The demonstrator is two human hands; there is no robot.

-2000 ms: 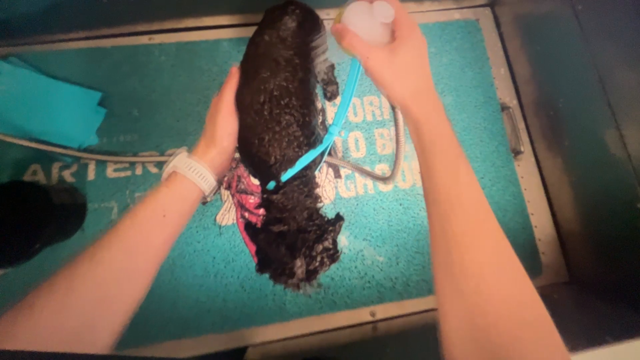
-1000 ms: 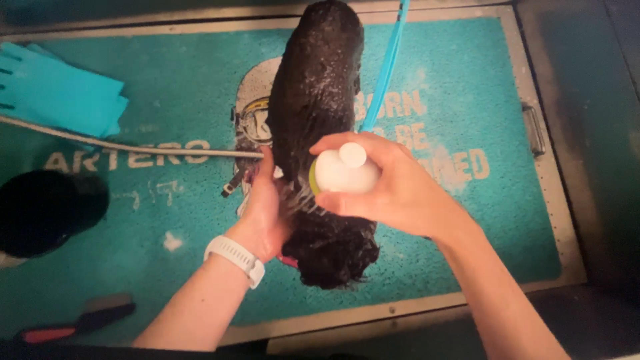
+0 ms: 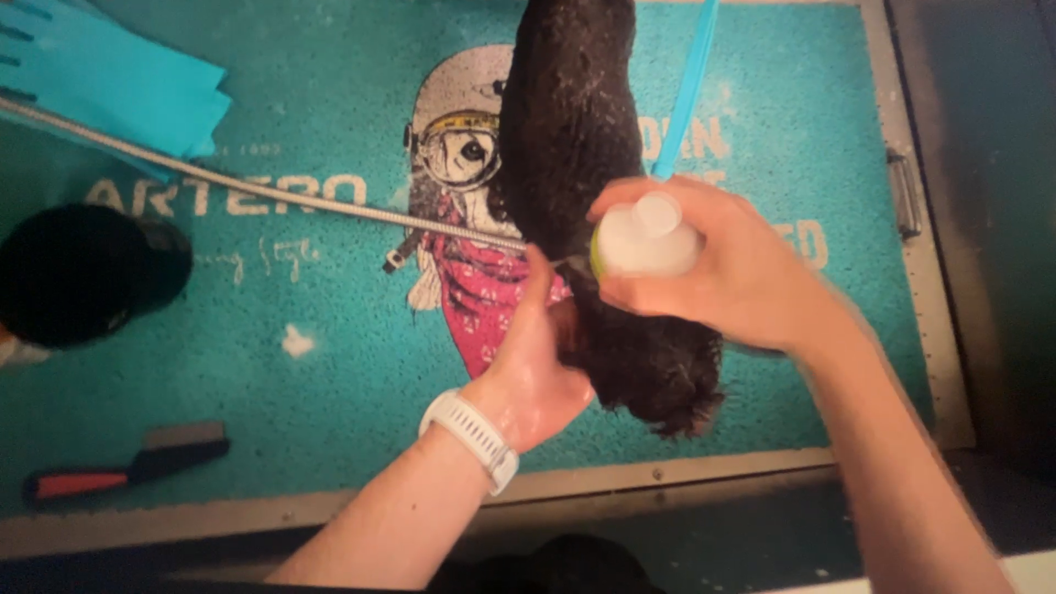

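Note:
A wet, dark-coated dog (image 3: pixel 569 124) stands lengthwise on a teal printed mat, its head toward the near edge. My right hand (image 3: pixel 709 264) grips a whitish plastic bottle (image 3: pixel 648 239) with a round white cap, held over the dog's neck and shoulders. On the dog's left side in the picture, my left hand (image 3: pixel 536 355) rests against the neck and chest, its fingers partly hidden by the fur. A white watch band (image 3: pixel 470 437) is on that wrist. Beyond the bottle, a light blue strap (image 3: pixel 689 91) runs up to the top edge.
A ribbed metal hose (image 3: pixel 289 192) crosses the teal mat (image 3: pixel 330 429) toward my left hand. Blue grooming gloves or sheets (image 3: pixel 107 74) lie at upper left, a black round object (image 3: pixel 91 272) below them. A comb with a red and black handle (image 3: pixel 128 478) lies near the metal rim.
Two seconds ago my right hand held the bottle near the dog's far end; it is now over the neck. My left hand has moved from the dog's flank to its neck.

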